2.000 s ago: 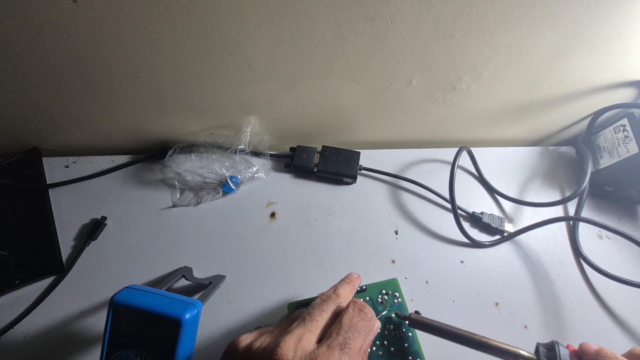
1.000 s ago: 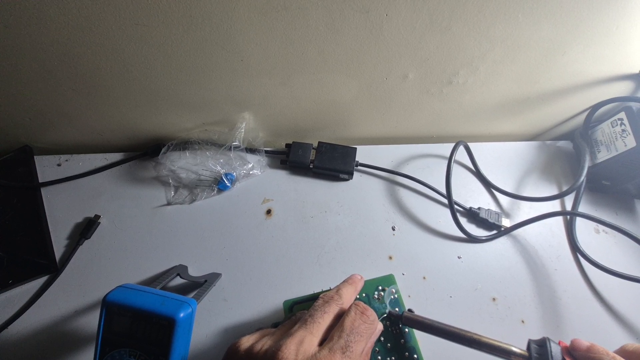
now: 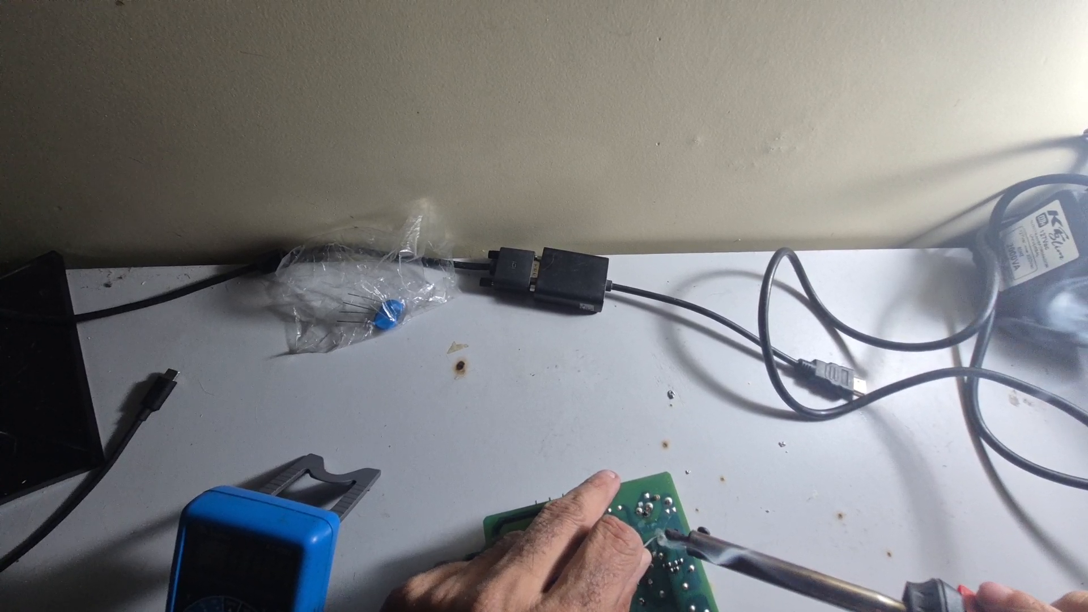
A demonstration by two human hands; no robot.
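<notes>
A green circuit board (image 3: 693, 578), solder side up, lies at the bottom centre. My left hand (image 3: 544, 552) rests over its left part, index finger extended, with a thin strand, seemingly solder wire, coming from its curled fingers to the joints. At the bottom right edge my right hand (image 3: 1007, 597), mostly cut off, grips the handle of a soldering iron (image 3: 790, 569). The iron's tip meets the board just right of my left hand's knuckles, with faint smoke around it. What lies beneath my left palm is hidden.
A blue multimeter (image 3: 255, 544) with a grey stand is at lower left. Behind lie a clear plastic bag (image 3: 340, 297) with a blue component (image 3: 388, 314), a black video adapter (image 3: 571, 279) and its cable. A black boxed device (image 3: 1041, 255) sits right; a black panel (image 3: 42, 382) and cable plug (image 3: 160, 391) left.
</notes>
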